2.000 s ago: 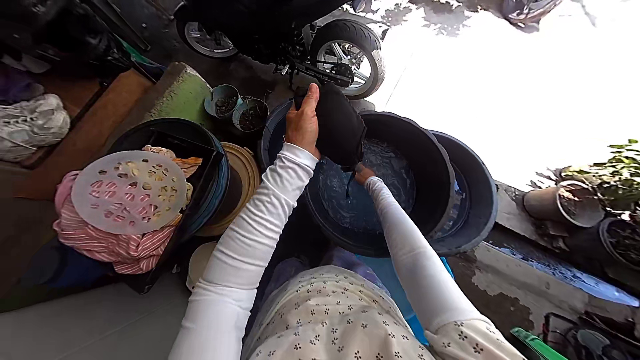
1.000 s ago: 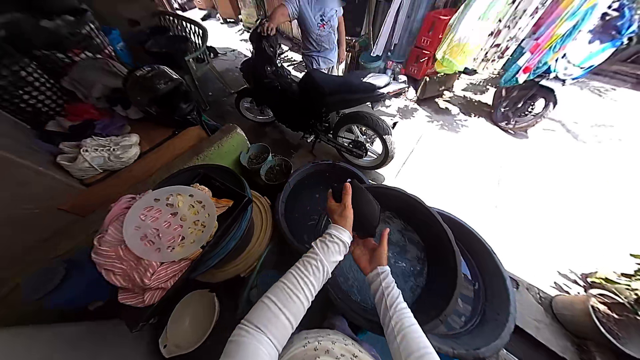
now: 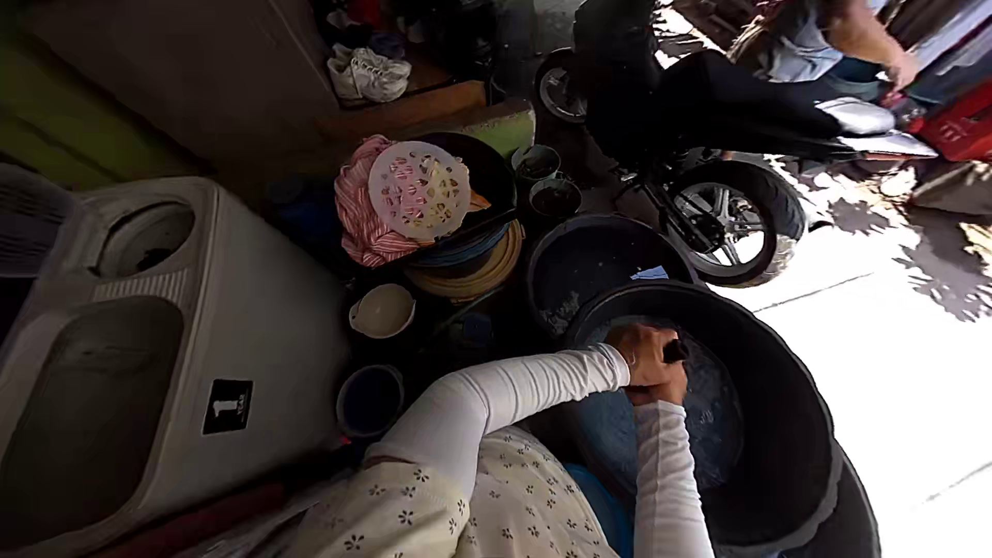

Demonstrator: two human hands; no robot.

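My left hand and my right hand are pressed together over a large dark plastic tub of water. Both are closed on a dark cloth, and only a small bunched end of it shows between the fingers. The rest of the cloth is hidden by my hands. Below them, the water looks rippled. Behind this tub stands another dark tub, with a small light blue item near its rim.
A twin-tub washing machine stands at the left. Near it are a white bowl, a blue bucket and a basket cover over striped cloth. A motorcycle is parked beyond the tubs, with a person behind it.
The dark cloth was spread wider in my hands before; now it is bunched small between them. The view has swung left, bringing the washing machine in.
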